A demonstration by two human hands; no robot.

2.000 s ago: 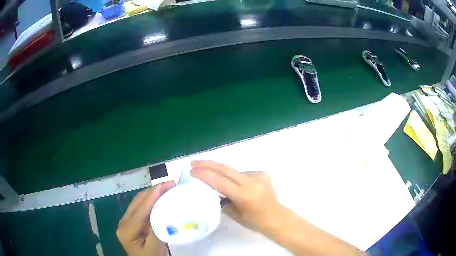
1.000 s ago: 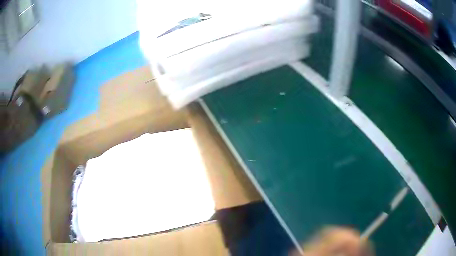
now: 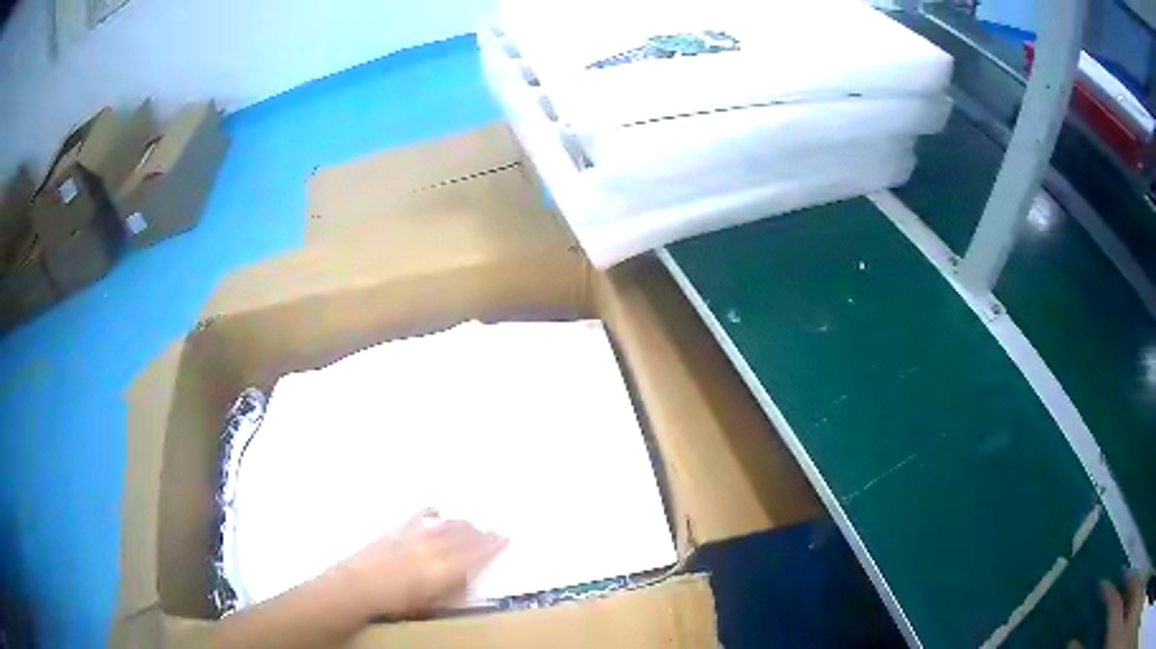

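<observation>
A white liner sheet [image 3: 507, 431] lies in the open brown carton [image 3: 380, 273] and covers most of its inside. Silvery and green edges of units show along its left and near sides. My left hand [image 3: 431, 558] reaches in from the lower left and lies on the sheet near its front edge. Its fingertips are blurred, and I cannot tell whether they pinch the sheet. My right hand [image 3: 1122, 615] is at the bottom right over the bench edge, cut off by the picture's edge. Whatever it holds is out of view.
Stacked white foam trays [image 3: 748, 152] stand behind the carton on the green bench [image 3: 887, 418], with one open unit [image 3: 666, 48] on top. A white post [image 3: 1027, 152] rises at the bench's far edge. Other brown cartons [image 3: 165, 178] stand on the blue floor at the left.
The view has turned left from the mat and conveyor to the carton. The white device seen in both hands is out of view. My left hand has come onto the liner sheet.
</observation>
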